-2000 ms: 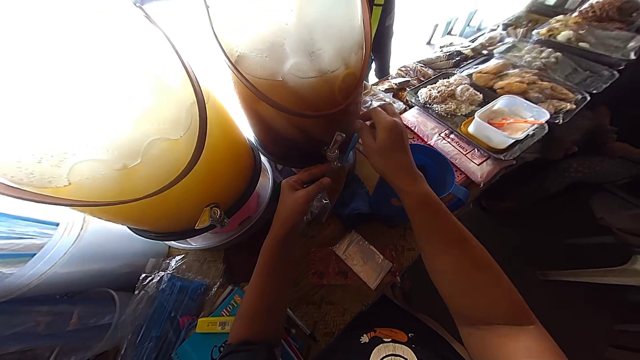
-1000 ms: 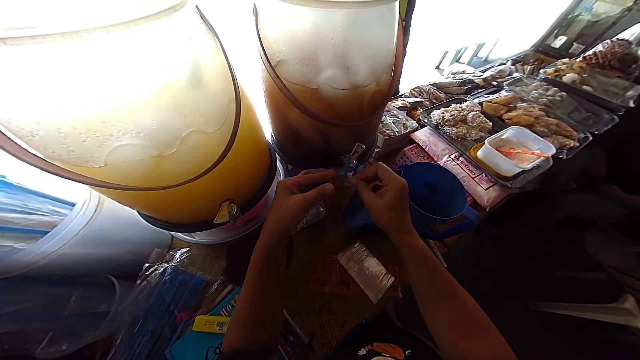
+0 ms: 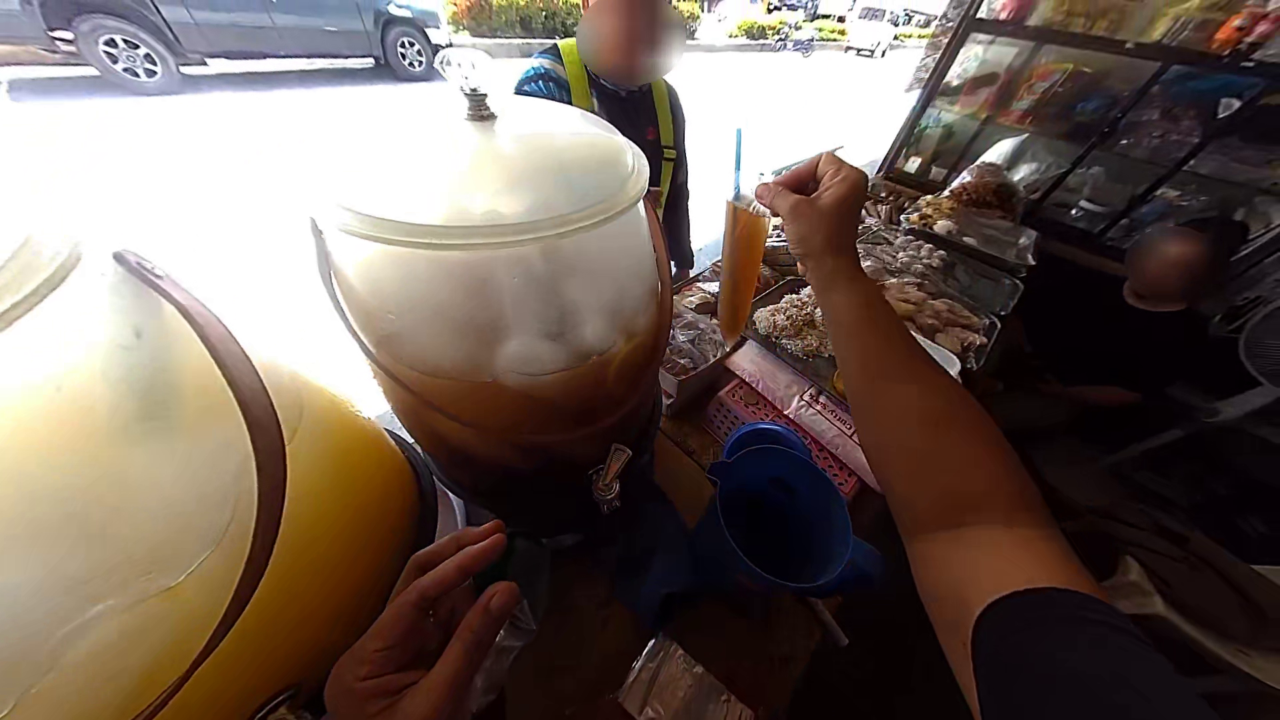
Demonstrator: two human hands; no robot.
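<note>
My right hand (image 3: pixel 820 205) is raised and pinches the top of a clear plastic bag of brown drink (image 3: pixel 743 265), from which a blue straw (image 3: pixel 738 160) sticks up. Low in front of the dispensers is my left hand (image 3: pixel 435 625), thumb and fingers apart; clear plastic shows behind its fingers, and whether it holds that plastic I cannot tell. A large dispenser of brown drink (image 3: pixel 510 350) with a metal tap (image 3: pixel 609 480) stands between my hands. At the left is a dispenser of yellow drink (image 3: pixel 140 450).
A blue plastic pitcher (image 3: pixel 780 520) stands right of the tap, beside a pink packet (image 3: pixel 800 400). Trays of packed food (image 3: pixel 930 310) lie beyond my right forearm. A person in a reflective vest (image 3: pixel 670 140) stands behind the brown drink; another person (image 3: pixel 1160 320) is at the right.
My hands were together near the tap and are now apart. The right hand has risen toward the person in the vest with the bag of drink. The view has tilted up.
</note>
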